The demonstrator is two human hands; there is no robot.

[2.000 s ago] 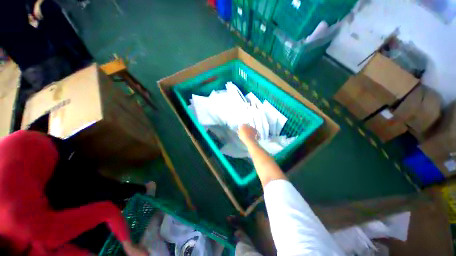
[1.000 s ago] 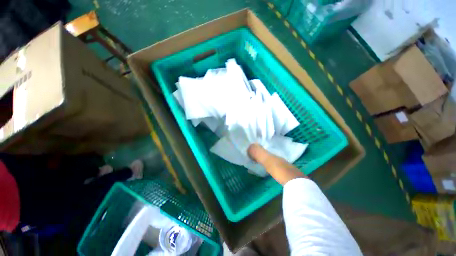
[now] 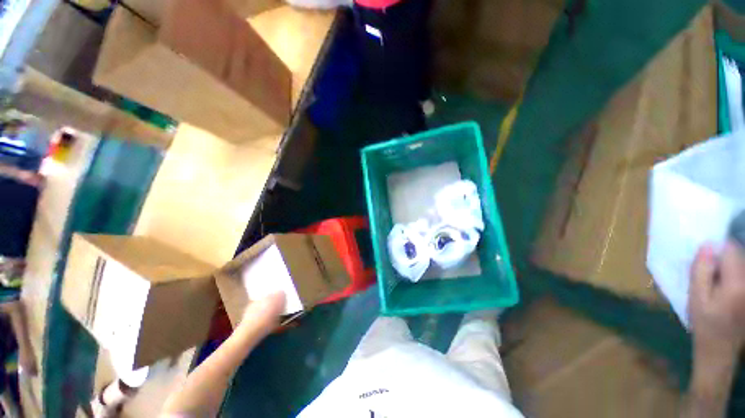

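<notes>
My right hand, at the right edge, grips a white folded liner sheet whose far side is cut off by the picture's edge. My left hand is at the near rim of a small open carton; its fingertips are hidden, so its grip is unclear. A white liner shows inside this carton, which sits on a red plastic stool. In front of me, a green product crate holds several bagged round white units and a pale flat sheet.
A carton and a taller one stand on the cardboard-topped bench to my left. A green conveyor runs beyond it. A large shipping carton stands at right. A person's dark-clothed legs are beyond the product crate.
The view has swung left from the liner crate to the product crate and bench. My right hand is now away from the liner pile with a sheet in it. My left hand has come into view.
</notes>
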